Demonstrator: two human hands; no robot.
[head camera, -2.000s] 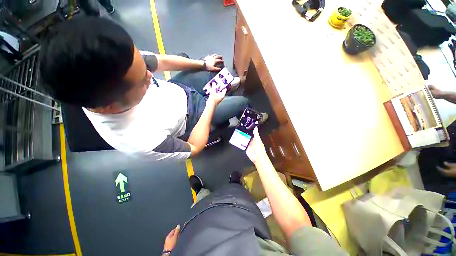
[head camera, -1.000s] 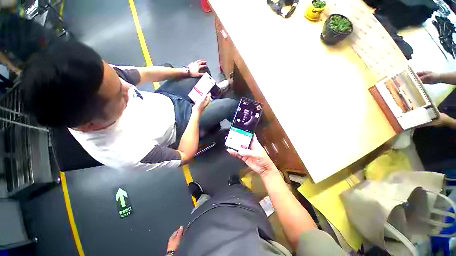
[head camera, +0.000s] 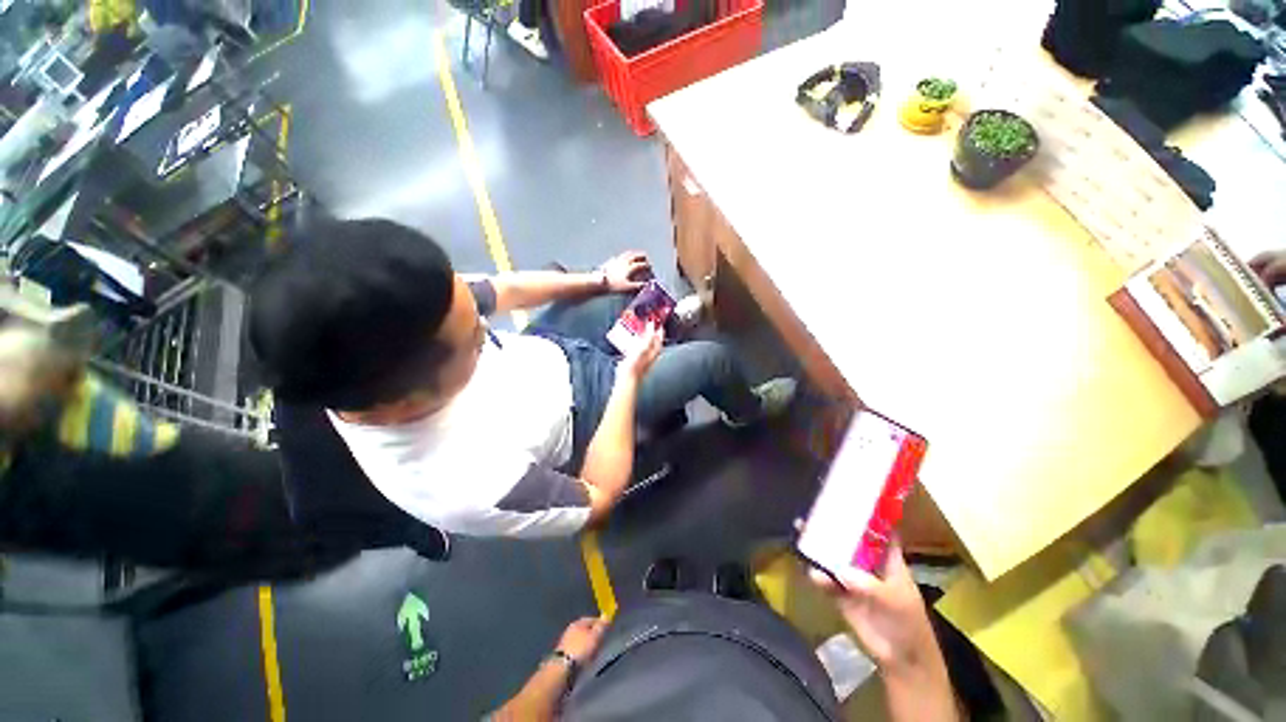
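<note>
A smartphone (head camera: 863, 497) with a bright white and red-pink screen is held tilted in front of the desk's near corner. My right hand (head camera: 886, 600) grips its lower end, with the fingers partly hidden behind it. My left hand (head camera: 581, 642) hangs low beside my dark clothing, with a band at the wrist. It is small and partly blurred, and nothing shows in it, but its fingers cannot be made out clearly.
A seated person (head camera: 451, 423) holds another phone (head camera: 642, 317) at the left. A wooden desk (head camera: 903, 282) bears small potted plants (head camera: 996, 141) and a desk calendar (head camera: 1206, 317). A red crate (head camera: 677, 57) stands behind. Yellow sheets (head camera: 1037, 635) and pale bags (head camera: 1185, 621) lie lower right.
My right hand has moved the phone right and lower, and its screen has changed from dark to white and red. The view has shifted, showing the red crate and a blurred figure at left.
</note>
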